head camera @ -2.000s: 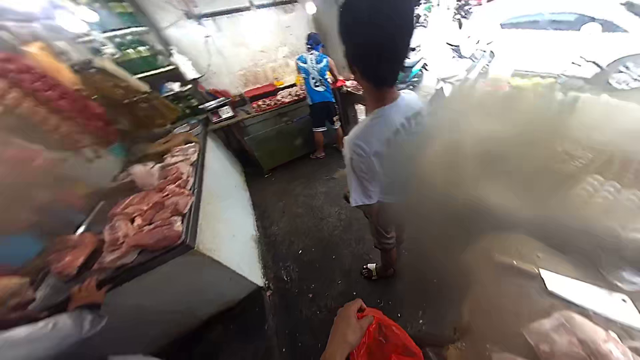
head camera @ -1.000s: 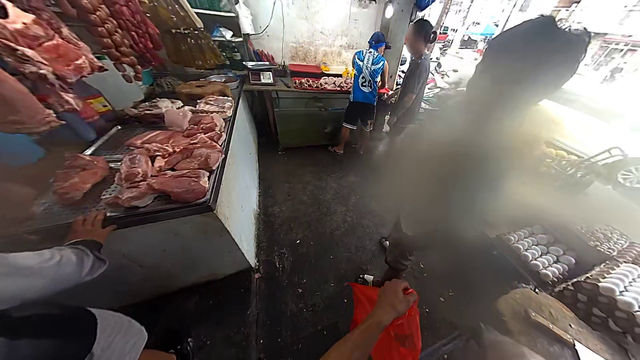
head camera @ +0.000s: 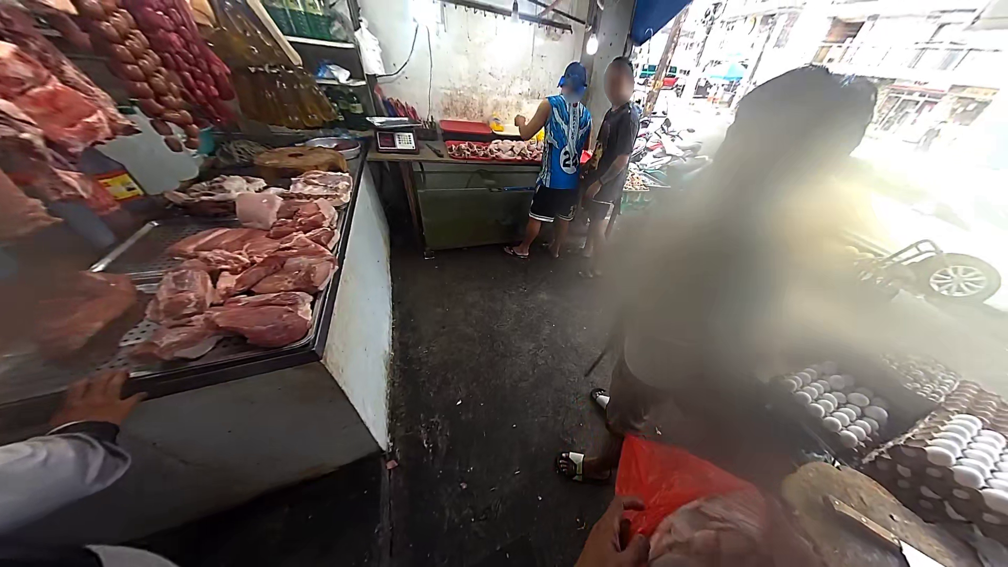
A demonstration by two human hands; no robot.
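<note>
At the bottom, right of centre, my left hand (head camera: 616,535) grips the edge of a red plastic bag (head camera: 669,480). Its fingers curl at the bag's left side. Pale pink raw meat (head camera: 713,528) shows at the bag's lower part; whether it is fully inside I cannot tell. My right hand does not show. A round wooden chopping block (head camera: 874,504) lies just right of the bag, bearing a cleaver (head camera: 862,520) whose blade runs off the bottom edge.
Another person's sleeved hand (head camera: 98,400) rests on the meat counter's edge (head camera: 236,370) at left. A blurred person (head camera: 693,315) stands close beyond the bag. Egg trays (head camera: 961,457) are stacked at right. Two people (head camera: 565,157) (head camera: 618,142) stand by the far counter, which holds a digital scale (head camera: 396,140).
The red bag has gone from hanging below my left hand to spreading out at its right, with meat now showing there. The view has swung widely since the earliest frame.
</note>
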